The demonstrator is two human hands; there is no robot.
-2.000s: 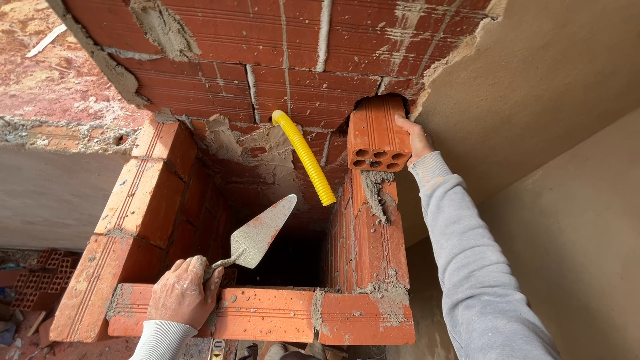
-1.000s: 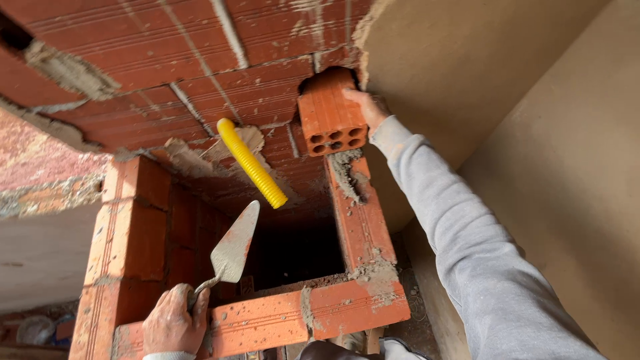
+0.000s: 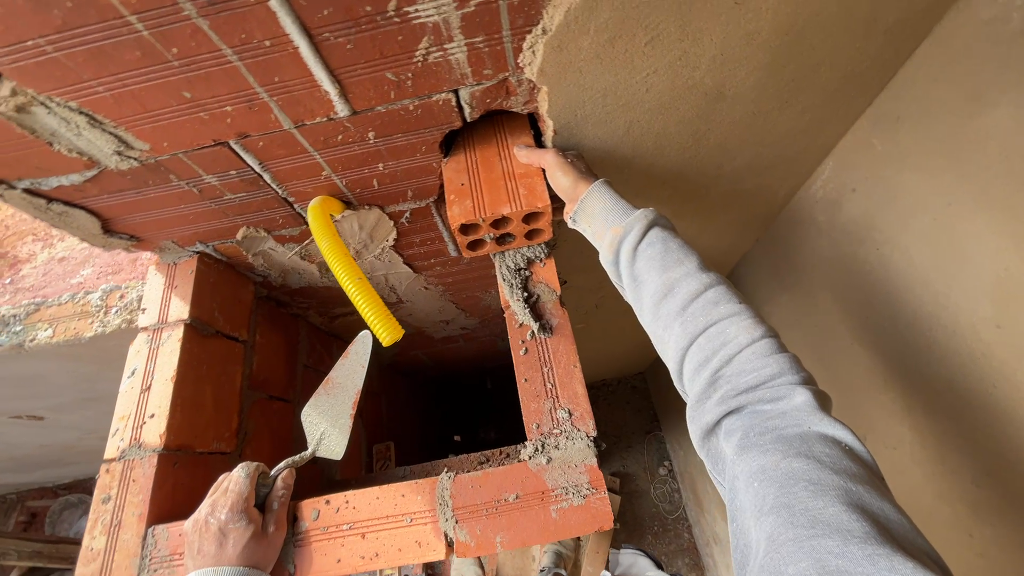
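Note:
My left hand (image 3: 238, 518) is closed around the handle of a pointed masonry trowel (image 3: 336, 404), its blade tilted up above the front brick course (image 3: 376, 524). My right hand (image 3: 564, 176) grips the right side of a hollow clay brick (image 3: 496, 180), thumb on its top. The brick's far end sits in a broken hole in the brick wall (image 3: 384, 152), and its six-holed end faces me. Grey mortar (image 3: 524, 288) lies under its near end on the right brick course (image 3: 552, 368). My right fingertips are hidden behind the brick.
A yellow corrugated conduit (image 3: 352, 272) sticks out of the wall over the dark shaft. A stepped brick pier (image 3: 180, 376) stands at the left. The plastered wall (image 3: 680, 104) borders the brick on the right. Loose wire (image 3: 664, 484) lies on the floor below.
The view has shifted noticeably. Both hands keep hold of the trowel and the brick, and the trowel blade points more steeply upward than two seconds ago.

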